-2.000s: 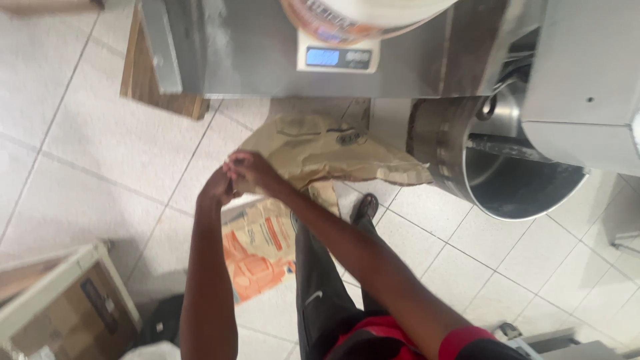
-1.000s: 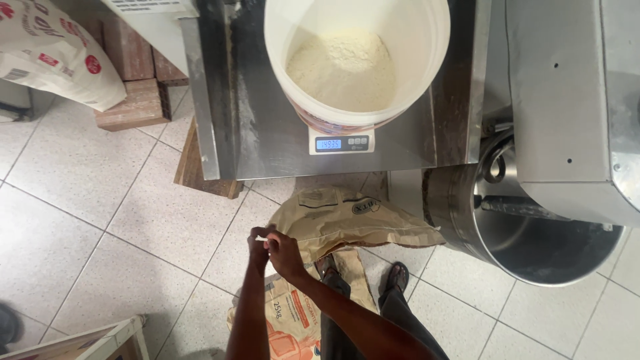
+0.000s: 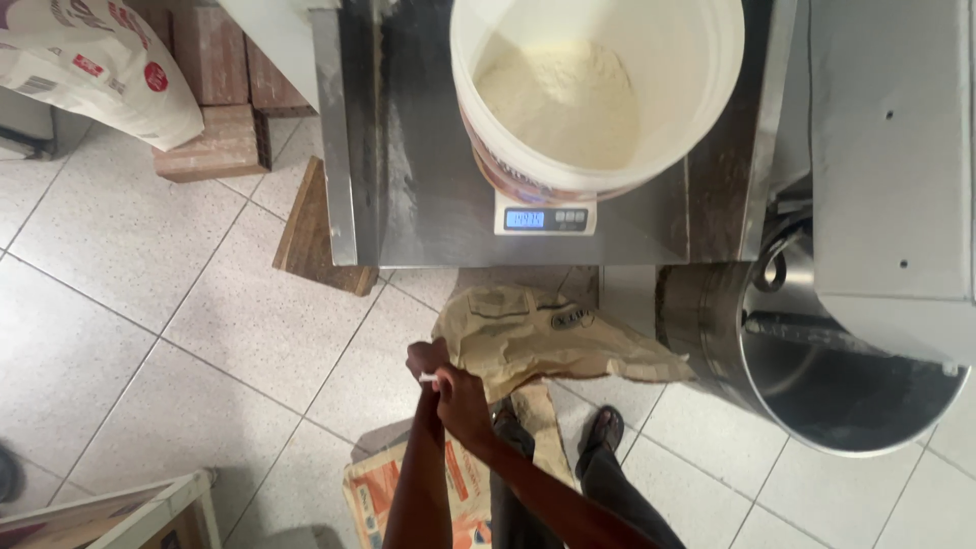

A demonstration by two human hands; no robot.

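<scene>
Below the steel table, a brown paper sack (image 3: 534,335) hangs on its side, its left end bunched at my hands. My left hand (image 3: 428,360) is closed at that end, and my right hand (image 3: 461,400) is closed right beside it. A short white strip (image 3: 428,377) shows between the hands; what it is I cannot tell. On the table stands a white plastic bucket (image 3: 686,137) with pale flour (image 3: 564,99) inside. It rests on a white digital scale (image 3: 544,218) with a lit display.
The steel table (image 3: 427,229) spans the top. At right is a mixer with a steel bowl (image 3: 839,412). Printed paper sacks (image 3: 465,476) lie by my feet. A white sack (image 3: 99,69), bricks (image 3: 221,137), a wooden block (image 3: 313,244) and a framed box (image 3: 145,511) stand at left.
The view has shifted, bringing the inside of the bucket and the white sack into sight. My hands stay together at the end of the brown sack.
</scene>
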